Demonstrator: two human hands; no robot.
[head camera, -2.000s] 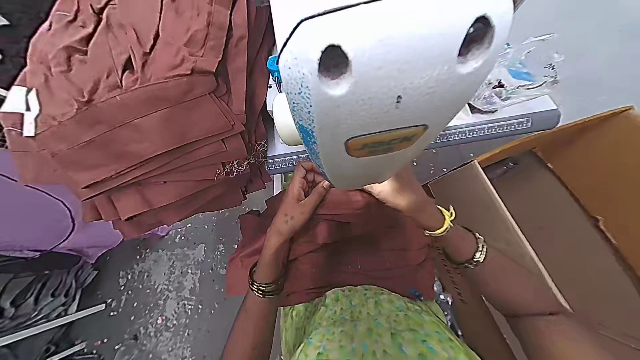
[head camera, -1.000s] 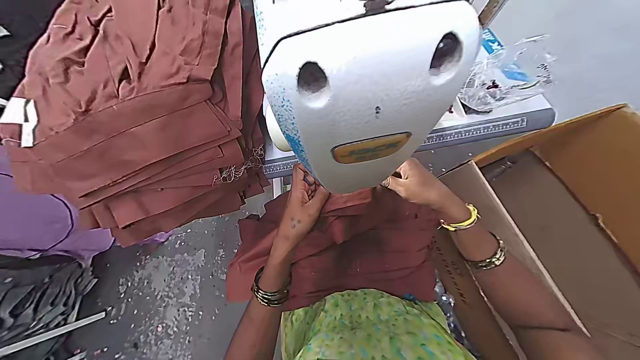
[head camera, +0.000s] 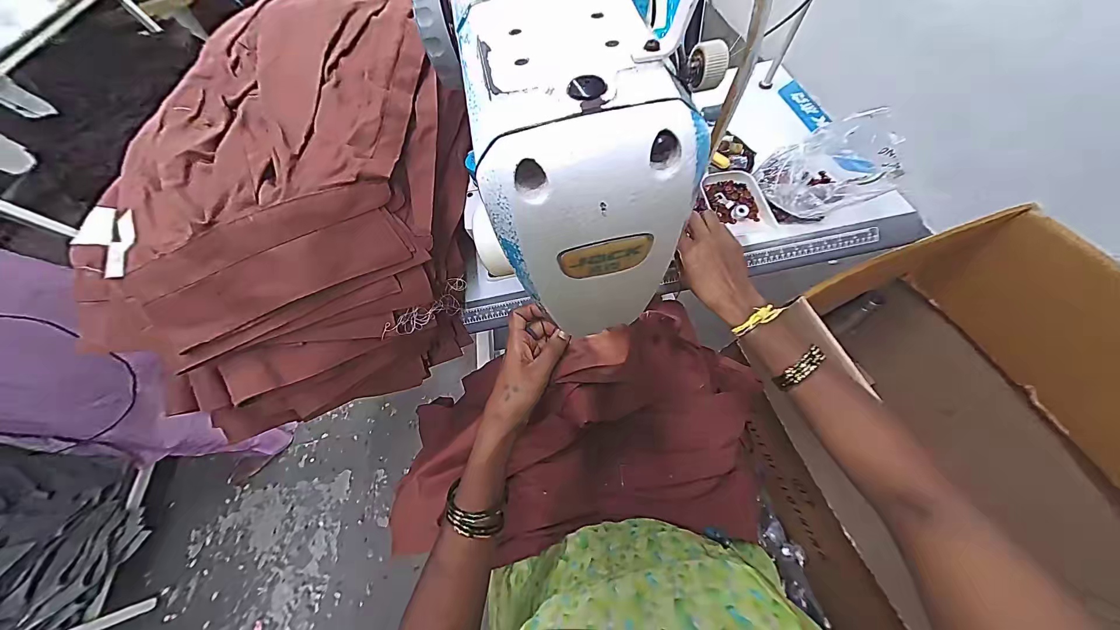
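Note:
A white Jack sewing machine (head camera: 604, 210) stands at the centre, its head hiding the needle area. Reddish-brown cloth (head camera: 612, 437) lies across the lap and rises to the machine's front edge. My left hand (head camera: 529, 359) pinches an edge of that cloth just below the machine head. My right hand (head camera: 713, 262) is off the cloth, at the right side of the head, beside a small white tray (head camera: 739, 201) of reddish buttons; its fingertips are partly hidden, so whether they hold anything does not show.
A tall stack of reddish-brown cut pieces (head camera: 289, 262) stands at the left, with loose threads at its edge. An open cardboard box (head camera: 962, 350) is at the right. A clear plastic bag (head camera: 831, 166) lies behind the tray. Purple cloth (head camera: 61, 367) hangs at the far left.
My right hand has left the cloth below the machine head and moved up and right to the tray's side. My left hand stays at the cloth. The view has shifted, showing more of the machine.

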